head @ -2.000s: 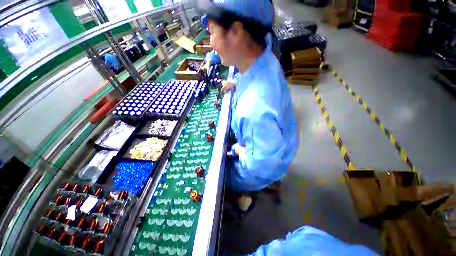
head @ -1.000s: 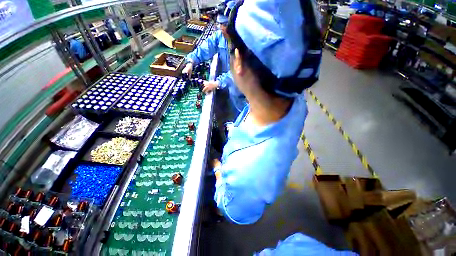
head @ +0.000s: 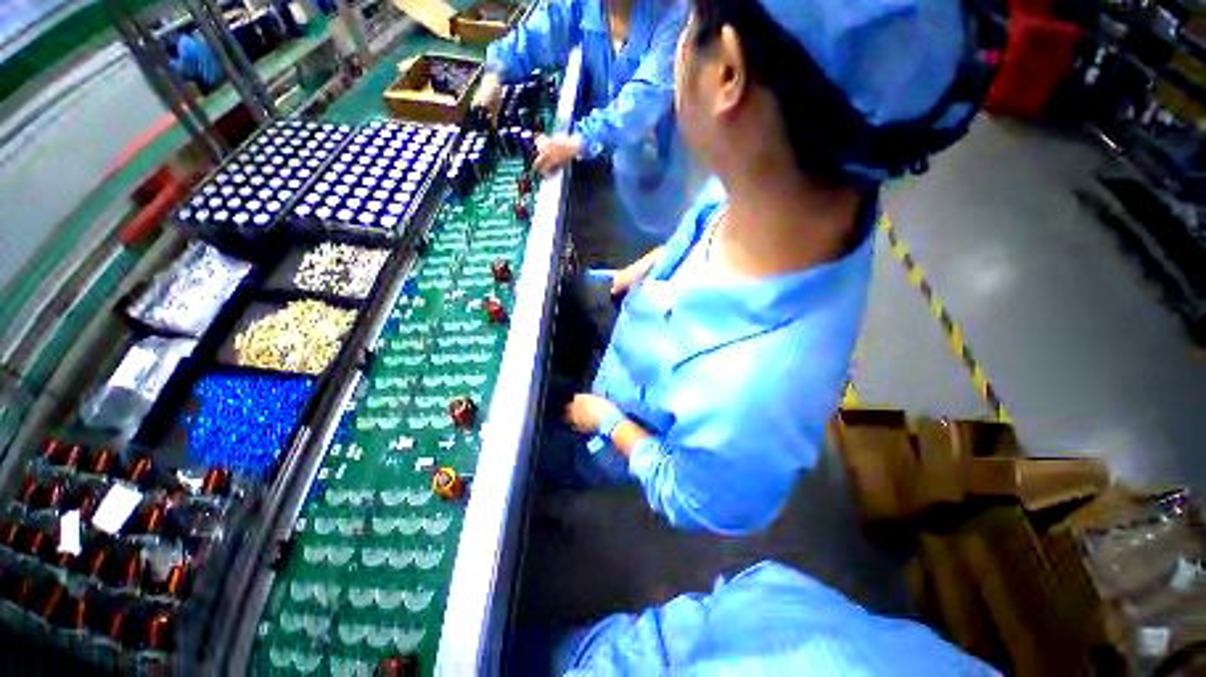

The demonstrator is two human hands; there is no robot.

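Note:
Neither of my hands is in view; only a light blue sleeve or shoulder of mine shows at the bottom edge. Nearest in front, long green circuit boards with rows of white half circles lie along the line. Copper-orange wound coils stand on them, one at the lower middle, others farther up, and one cut off by the bottom edge. A wide tray at the lower left holds more wound coils with white paper slips on top.
Left trays hold blue parts, yellowish parts, pale parts and capacitors. Plastic bags lie beside them. A person in blue sits close at the right; another works farther up. Cardboard boxes stand on the floor.
The view has shifted down and turned. The near person has turned and appears larger and closer; both of that person's hands show now. The farther person's hands and arms have come into view.

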